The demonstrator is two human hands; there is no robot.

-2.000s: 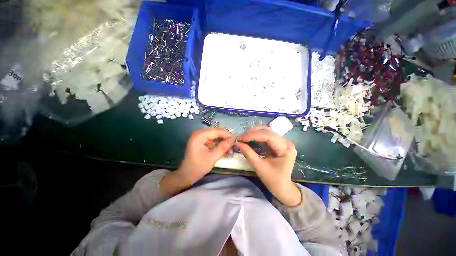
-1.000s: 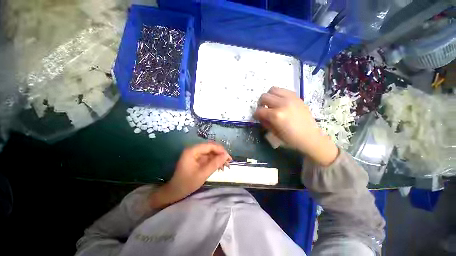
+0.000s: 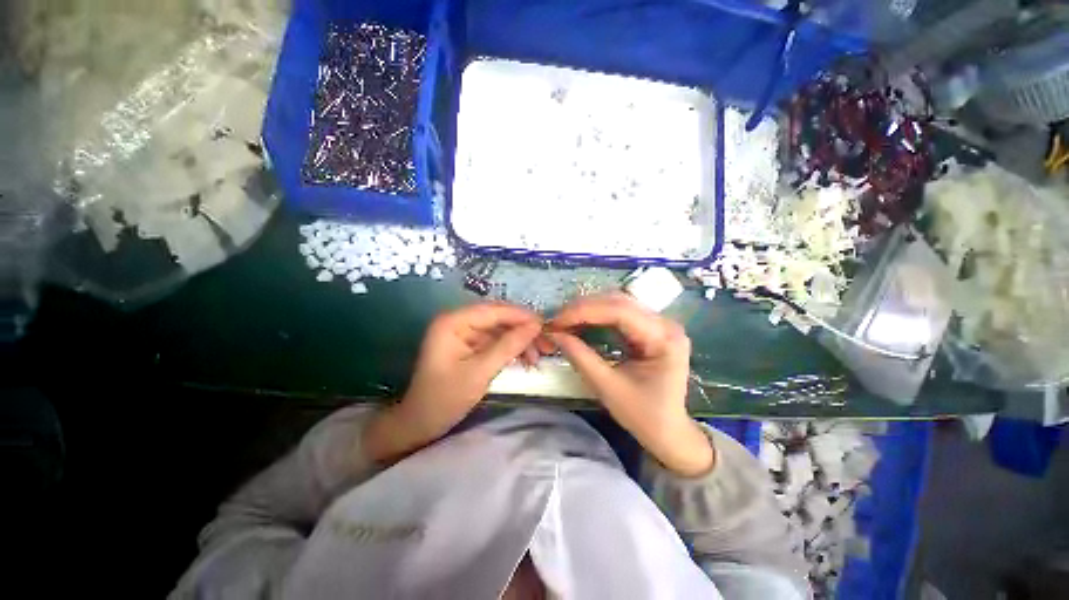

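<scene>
My left hand [image 3: 467,358] and my right hand [image 3: 627,358] meet fingertip to fingertip above the bench's front edge. Both pinch a tiny part between them; it is mostly hidden by the fingers and too small to make out. A cream-white strip [image 3: 542,380] lies under the hands, partly covered by them. A white square housing [image 3: 654,287] lies just behind my right hand. The white tray [image 3: 457,176] with tiny specks in it is beyond the hands.
A blue bin [image 3: 285,117] of metal pins stands left of the tray, with small white blocks [image 3: 373,253] in front. Cream strips [image 3: 821,246] and dark red wired parts [image 3: 862,129] are heaped right. Clear bags flank both sides. A blue crate [image 3: 897,504] sits below right.
My right hand has come back from the tray's front right area to meet my left hand. The fingertips of both hands now touch over the strip, as two seconds ago.
</scene>
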